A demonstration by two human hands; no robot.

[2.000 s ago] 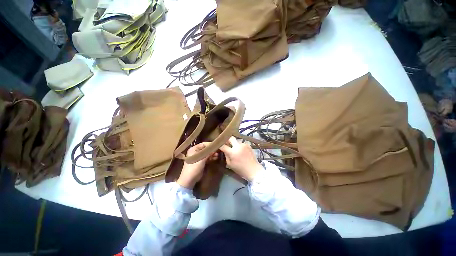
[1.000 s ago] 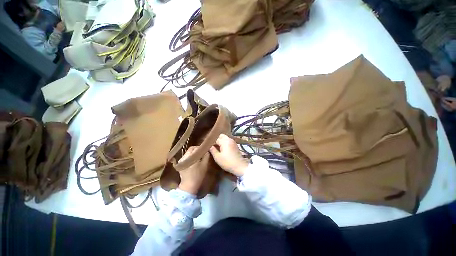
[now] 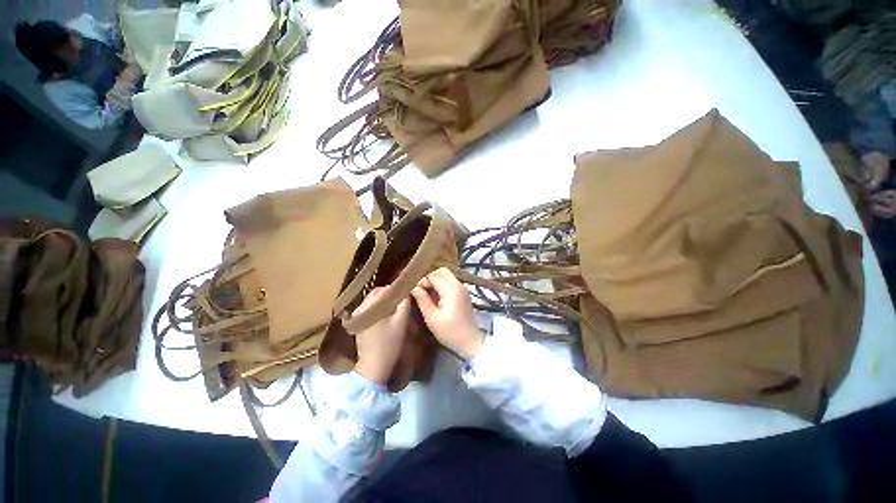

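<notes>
A brown bag (image 3: 401,257) stands open in front of me, its dark inside showing between the raised strap loops. My left hand (image 3: 381,334) is at the near side of the bag, its fingers partly hidden behind a strap, holding the bag edge. My right hand (image 3: 447,307) pinches the bag's right edge close to the left fingertips. Any small part between the fingertips is too small to tell. A brown bag pile (image 3: 300,265) with bunched straps lies just left of the held bag.
A large brown bag pile (image 3: 688,265) lies right, its straps reaching toward my right hand. Another brown pile (image 3: 472,74) lies at the back, pale yellow-edged pieces (image 3: 211,83) back left, dark brown bags (image 3: 74,305) far left. A person (image 3: 79,74) is at upper left.
Since two seconds ago the raised straps and both hands have shifted slightly; the right hand has moved a little left. Since one second ago the hands have barely moved. The person at upper left shows more.
</notes>
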